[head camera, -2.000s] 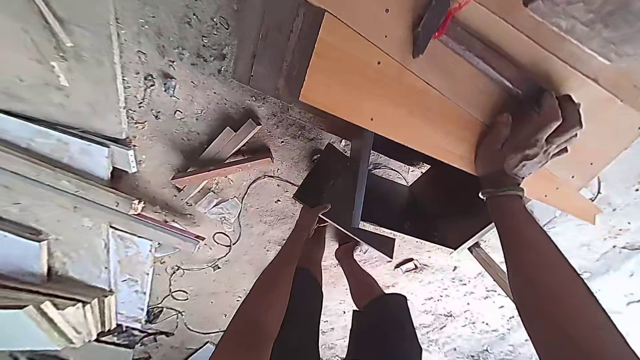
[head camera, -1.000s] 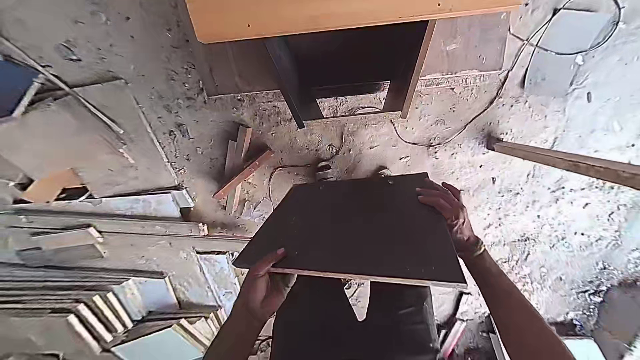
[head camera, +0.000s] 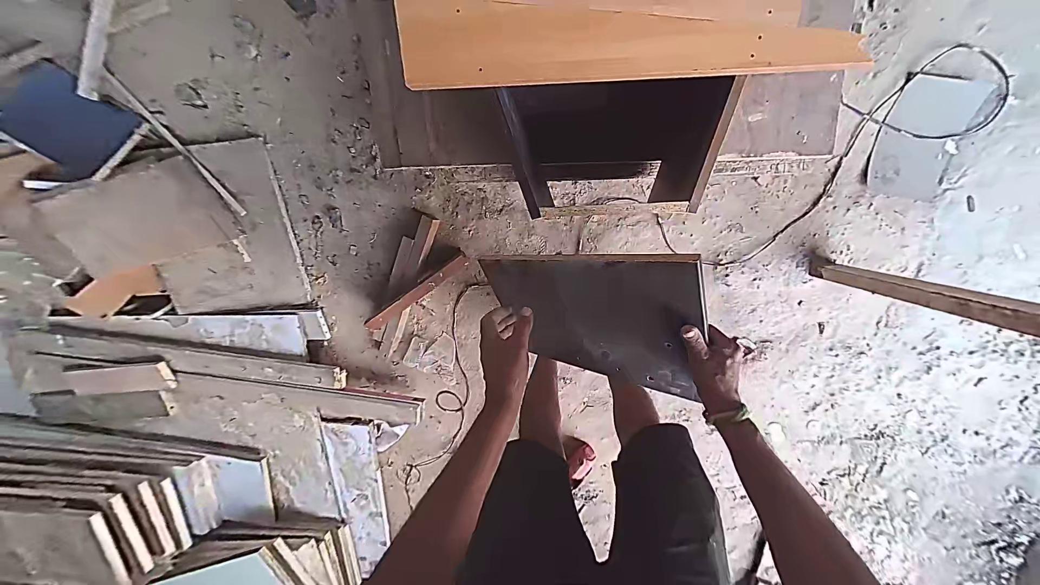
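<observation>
A dark laminated board (head camera: 601, 313) with a pale raw edge is held in front of my legs. My left hand (head camera: 505, 349) is at its lower left edge, with curled fingers and the thumb up; part of the grip is hard to make out. On the right, my right hand (head camera: 717, 361) grips the board's edge, thumb on the face and fingers behind. Beyond the board stands a piece of wooden furniture with an orange-brown top panel (head camera: 617, 49) and dark side panels (head camera: 520, 150).
Wood offcuts (head camera: 418, 288) lie on the dusty floor left of the board. Stacked boards (head camera: 106, 496) fill the lower left. A blue panel (head camera: 69, 118) lies upper left. A black cable (head camera: 821, 195) loops at right, near a long wooden batten (head camera: 934, 296).
Two seconds ago my right hand was on the orange-brown panel; one second ago both hands were on the dark board. The board has since turned and shifted away from my body.
</observation>
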